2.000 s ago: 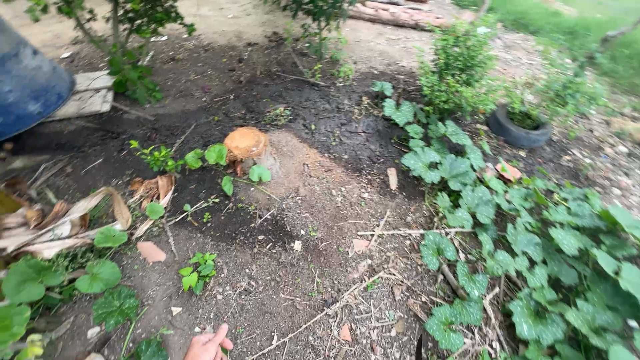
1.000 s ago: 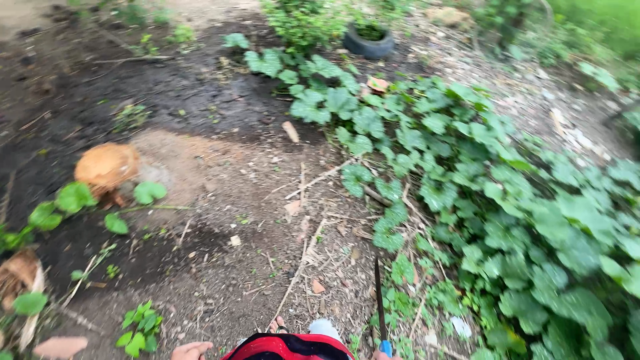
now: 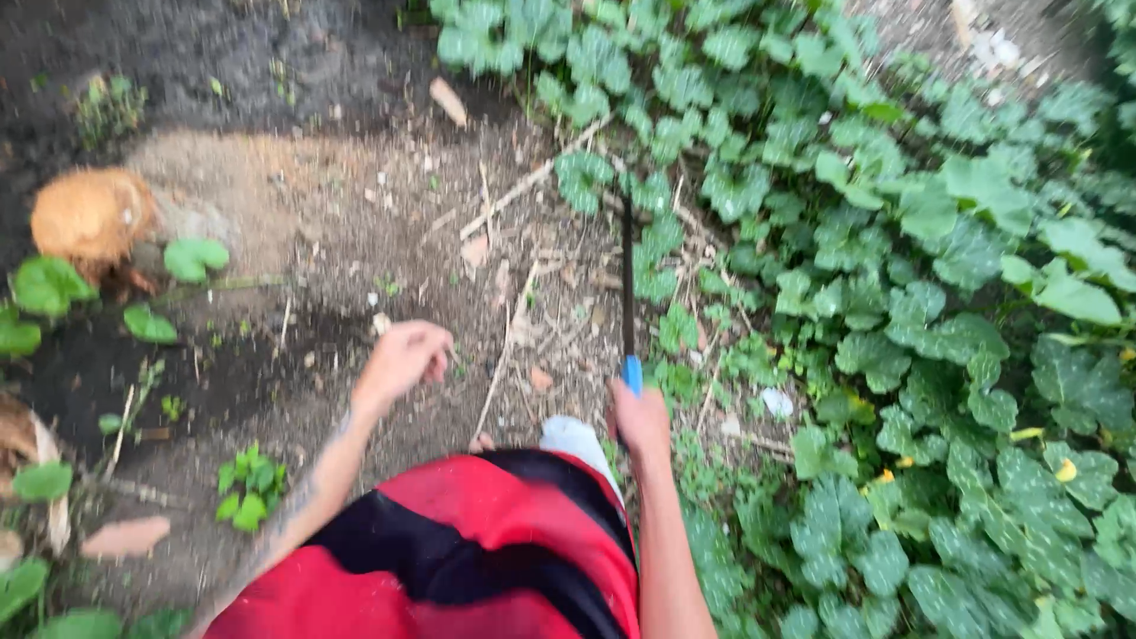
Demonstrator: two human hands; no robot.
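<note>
My right hand (image 3: 641, 415) is closed around the blue handle of a long, narrow dark blade (image 3: 628, 275), likely a machete, which points away from me along the edge of the leafy vines (image 3: 887, 293). Its far tip lies among leaves. My left hand (image 3: 406, 355) hangs over bare soil with its fingers loosely curled; nothing can be seen in it, and blur hides whether the fingers touch. A cut tree stump (image 3: 92, 216) with an orange-brown top stands at the left, away from both hands.
Dry sticks (image 3: 532, 177) and small stones litter the ground ahead. A small green plant (image 3: 252, 486) grows below my left hand. A reddish flat shard (image 3: 126, 537) lies at the lower left, near dry leaves (image 3: 53, 484). Vines cover the right side.
The view has swung right and down. Both forearms and the red and black shirt now show more fully. The blade, partly in view one second ago, now shows with its handle in my right hand.
</note>
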